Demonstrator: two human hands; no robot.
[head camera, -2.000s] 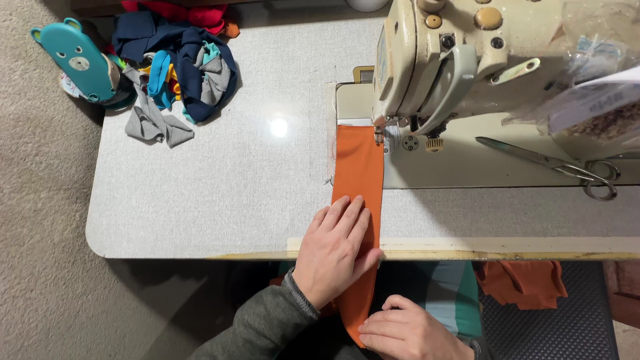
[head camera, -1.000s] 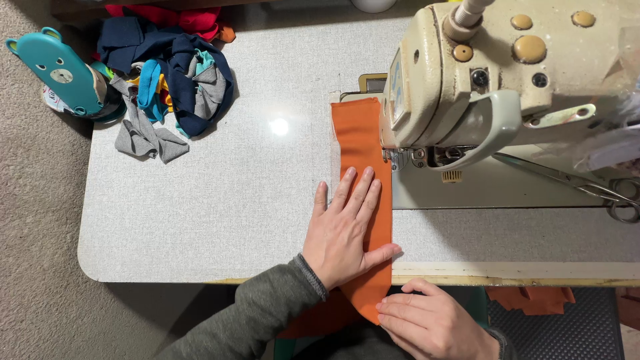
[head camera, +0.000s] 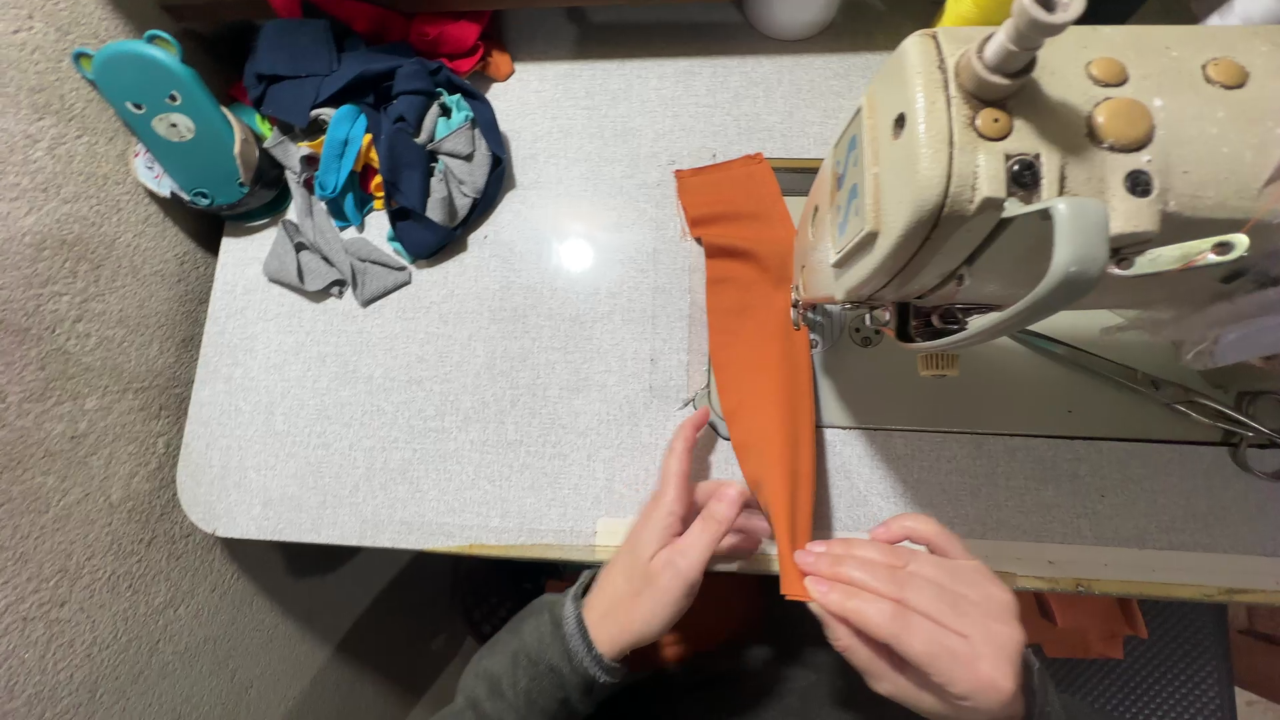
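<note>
A folded strip of orange fabric (head camera: 760, 350) lies lengthwise along the left side of the sewing machine (head camera: 960, 180), its right edge at the presser foot (head camera: 798, 308). The strip's near end reaches the table's front edge, where my right hand (head camera: 915, 610) pinches it between thumb and fingers. My left hand (head camera: 675, 560) is just left of that end, fingers apart and raised, with the thumb and index finger spread; whether its far fingers touch the cloth is hard to tell. The strip's far end lies flat beyond the needle area.
Metal scissors (head camera: 1150, 385) lie on the machine bed at right. A heap of navy, grey and blue cloth scraps (head camera: 400, 130) sits at the table's back left, beside a teal bear-shaped object (head camera: 175, 125). More orange fabric (head camera: 1080, 625) lies below the table's front edge at right.
The orange strip has slid away from me, its far end now past the presser foot. My left hand has lifted off the strip to its left; my right hand stays at the near end.
</note>
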